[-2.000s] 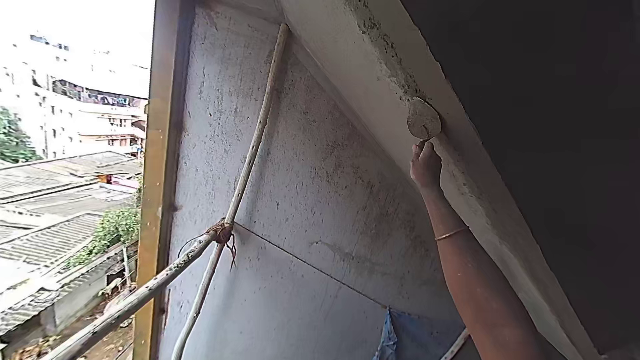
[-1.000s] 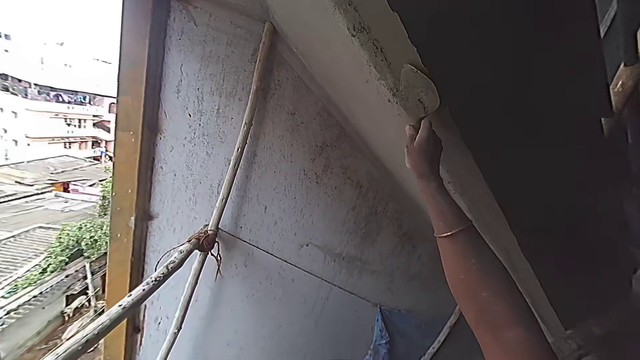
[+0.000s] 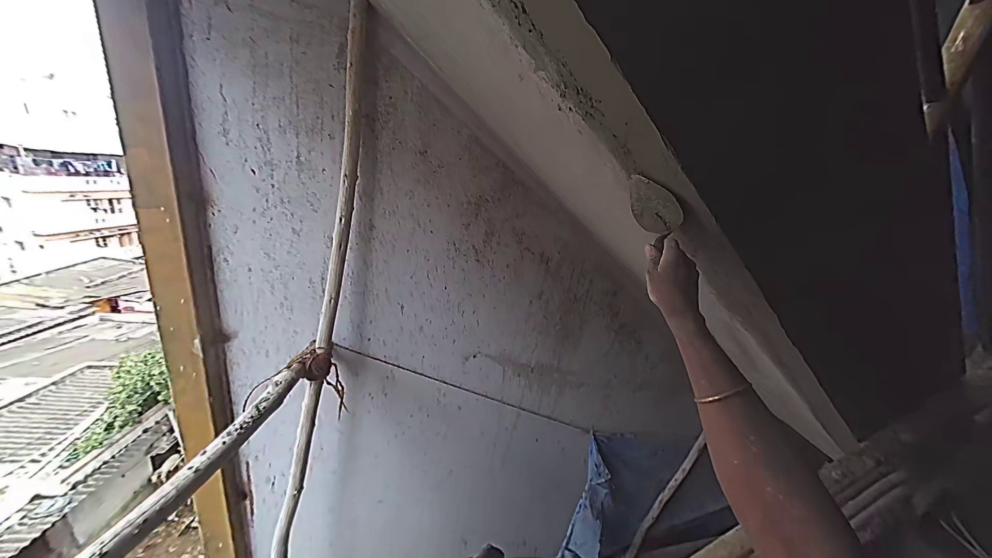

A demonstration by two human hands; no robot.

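Note:
My right hand (image 3: 673, 275) is raised at the right of centre, its fingers closed on the handle of a small rounded trowel (image 3: 656, 204). A thin bangle is on that wrist. The trowel's blade lies against the edge of a slanting plastered beam (image 3: 542, 101), whose edge is rough and dark higher up and smoother below. A small dark shape at the bottom edge is too unclear to name. My left hand is not in view.
Wooden poles (image 3: 341, 232) are lashed with rope (image 3: 316, 363) in front of the grey wall (image 3: 465, 310). A cord leads to a blue sheet (image 3: 593, 496). A yellow-brown post (image 3: 174, 279) stands left, with rooftops beyond. More poles lie at lower right.
My right hand keeps hold of the trowel, which has moved down along the beam's edge since one second ago, and its blade has turned. The view has shifted somewhat.

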